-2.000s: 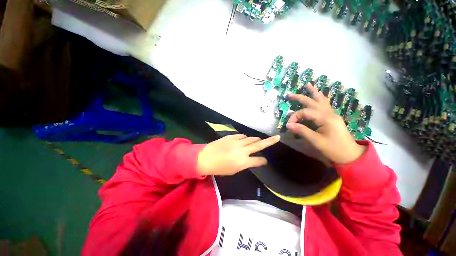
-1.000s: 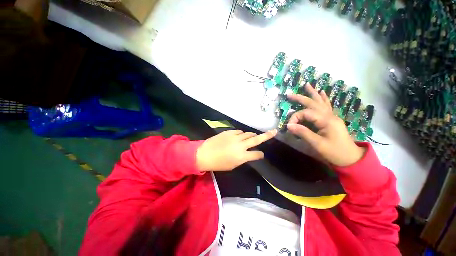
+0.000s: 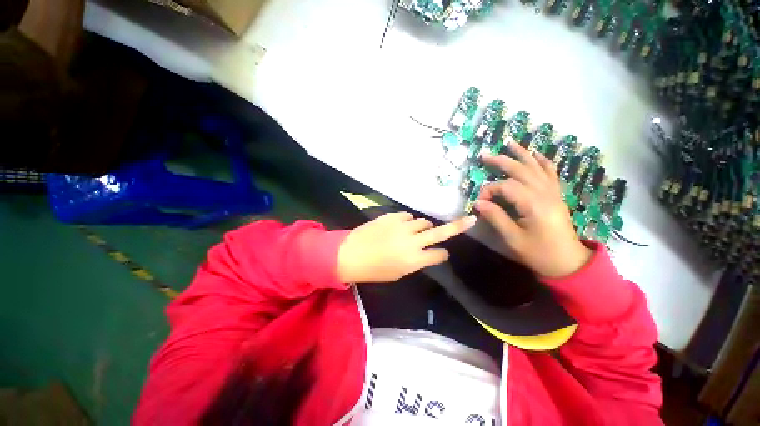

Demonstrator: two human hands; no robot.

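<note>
A green circuit board panel (image 3: 492,125) with dark and silver parts lies on the white sheeting; thin dark wires stick out at both ends. My left hand (image 3: 407,247), below its left end, has its index finger stretched to my right fingertips; its grip on the sheet is partly hidden. The flexible adhesive pad sheet (image 3: 533,314), black with a yellow face at its curled edge, passes beneath it. My right hand (image 3: 527,208) is over the panel's lower edge, thumb and index tips close together, other fingers spread. Whether a tiny piece is between the tips cannot be seen.
Dense stacked panels (image 3: 708,158) fill the right and far side; another board cluster (image 3: 446,10) lies at the top. A brown cardboard box (image 3: 229,12) is at the upper left. A blue stool (image 3: 150,195) stands on the green floor. A person's arm (image 3: 50,33) shows at the top left.
My left hand has shifted slightly right, its index tip again at my right fingertips. The sheet's yellow curled edge has moved a little and shows less. The panel has stayed nearly in place.
</note>
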